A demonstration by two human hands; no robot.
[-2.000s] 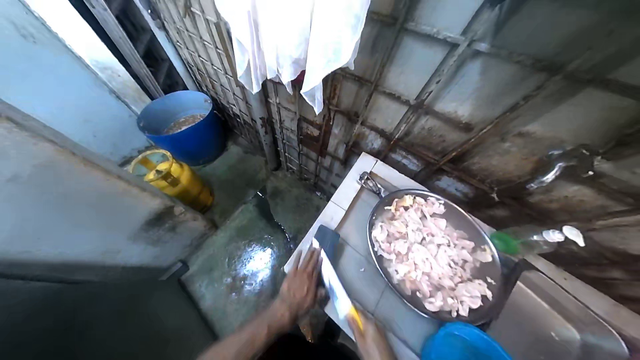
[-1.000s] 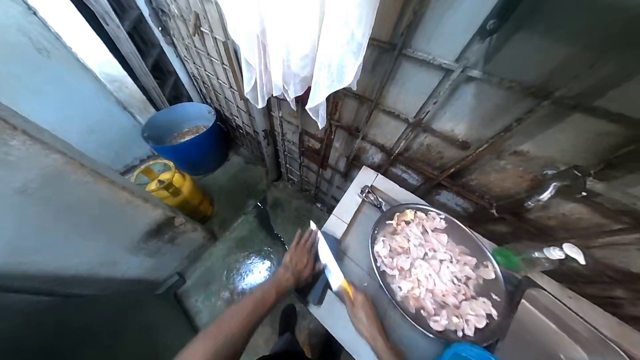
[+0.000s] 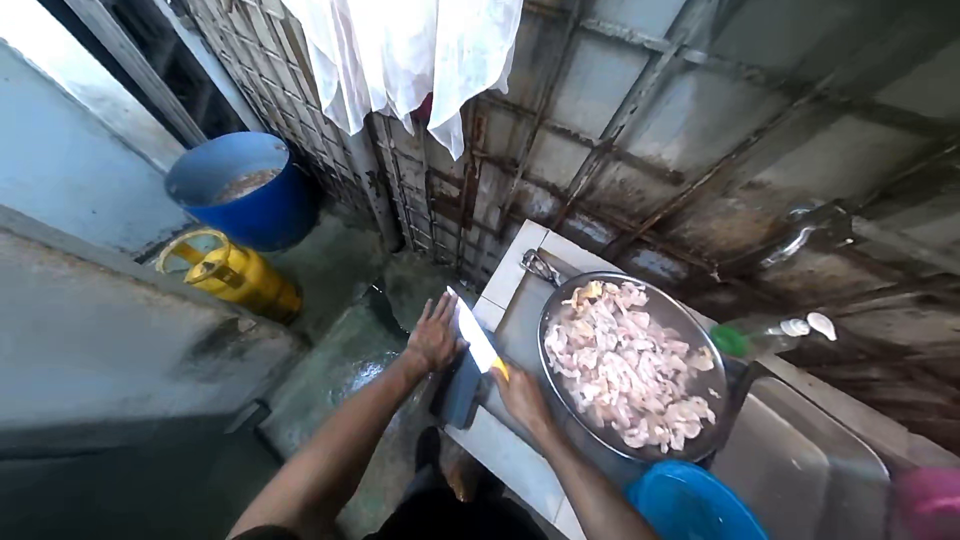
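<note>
My right hand (image 3: 521, 391) grips the yellow handle of a kitchen knife (image 3: 477, 339), its blade pointing up and left. Beside the blade, my left hand (image 3: 436, 335) has its fingers extended near the tip; whether the fingers touch the blade is hard to tell. Beneath both lies a dark grey block, possibly a sharpening stone (image 3: 459, 390), at the counter's left edge. To the right stands a round metal tray (image 3: 551, 360) holding many pieces of raw pale meat (image 3: 630, 360), perhaps chicken.
A blue plastic basin (image 3: 694, 499) and a steel sink (image 3: 780, 450) are at the lower right. Metal tongs (image 3: 540, 264) lie behind the tray. A yellow gas cylinder (image 3: 247, 281) and a blue drum (image 3: 244, 195) stand on the floor at left. White cloths (image 3: 420, 60) hang above.
The knife has stayed in my right hand. Its blade and my left hand have shifted slightly relative to the grey block.
</note>
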